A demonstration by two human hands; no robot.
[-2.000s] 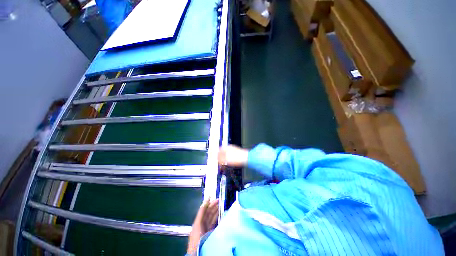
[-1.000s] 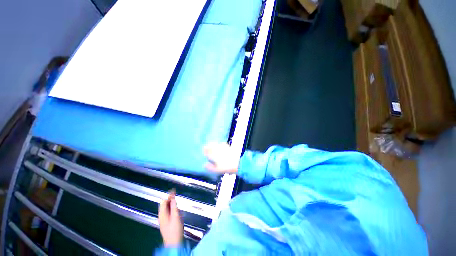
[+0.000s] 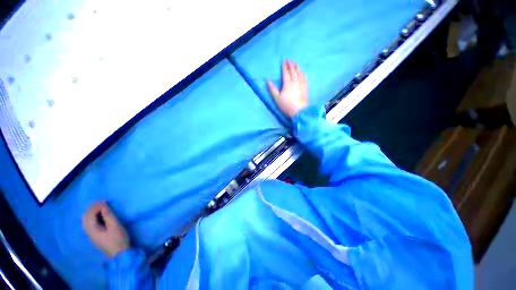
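Observation:
The large white panel (image 3: 136, 68) with a thin black rim lies on the blue cloth cover (image 3: 186, 136) at the upper left. Grey dots show on its left part. My right hand (image 3: 291, 90) is flat over the blue cloth near the side rail, fingers apart, not touching the panel. My left hand (image 3: 106, 227) is over the cloth at the lower left, below the panel's near corner. Its fingers curl around a small dark gap or thing; I cannot tell which.
The silver conveyor side rail (image 3: 362, 88) runs diagonally between my body and the cloth. Rollers (image 3: 20, 260) show at the lower left edge. Cardboard cartons (image 3: 461, 170) stand by the wall at the right.
The blue cloth and panel now lie much nearer and fill the left side of the view. Both my hands have moved from the rail and rollers to over the cloth.

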